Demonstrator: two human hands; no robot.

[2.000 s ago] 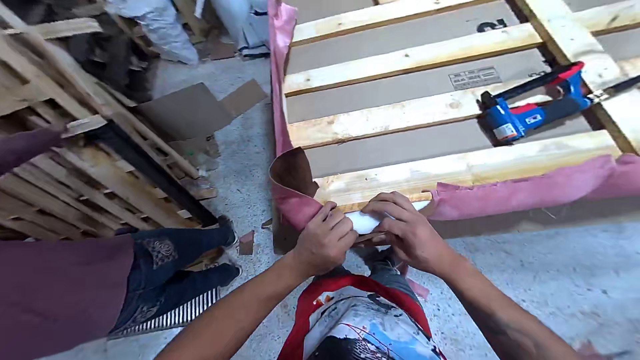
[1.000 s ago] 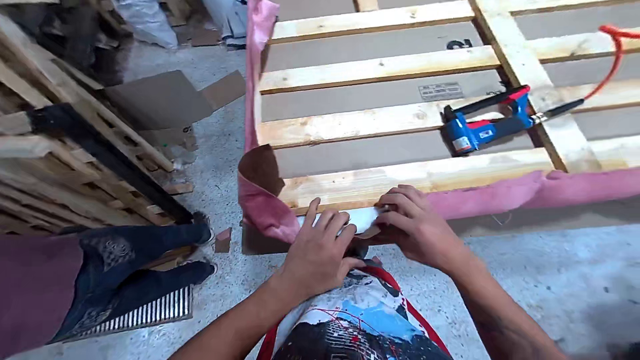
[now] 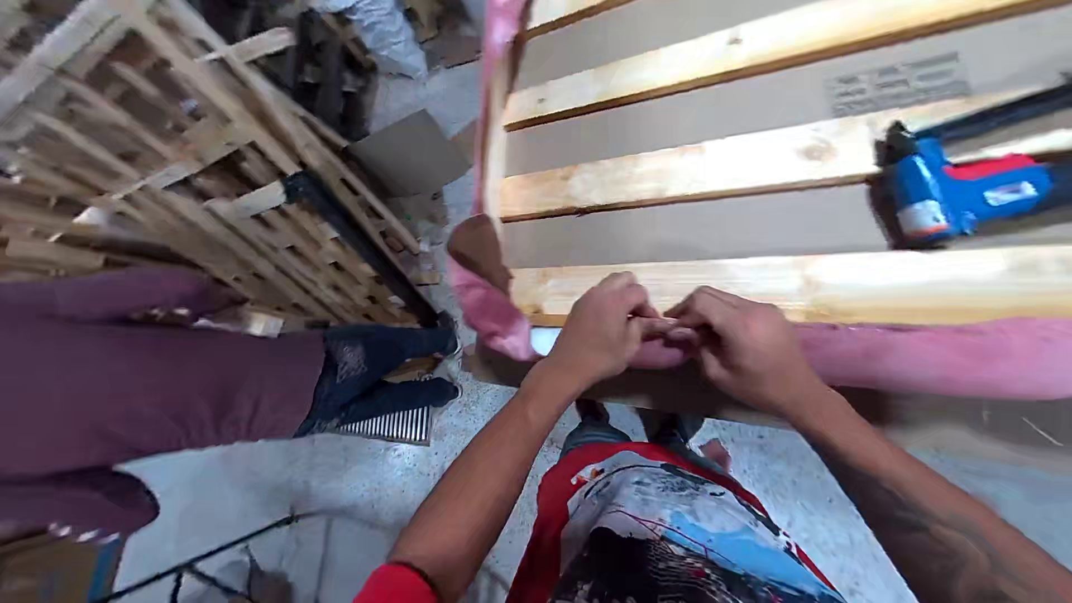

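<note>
Pink fabric point(image 3: 938, 356) runs along the near edge of a slatted wooden frame point(image 3: 804, 280). My left hand point(image 3: 599, 322) pinches the fabric at this edge, a little right of the frame's near left corner. Close beside it, my right hand point(image 3: 741, 343) grips the same fabric, and the fingertips of both hands nearly meet. A bit of white padding point(image 3: 544, 339) shows left of my left hand. At the corner the fabric folds up with its brown underside point(image 3: 479, 251) showing. A blue and red pneumatic stapler point(image 3: 963, 188) lies on the slats at the right.
A person in a dark purple top point(image 3: 167, 368) and jeans stands at the left. Behind them are stacked wooden frames point(image 3: 218, 159). Flattened cardboard point(image 3: 414, 155) lies on the speckled floor, and a metal grate point(image 3: 389, 425) is near the person's feet.
Both hands now hold pink fabric over the near edge where white padding showed between them before. The view has shifted, with more of the person at the left in sight.
</note>
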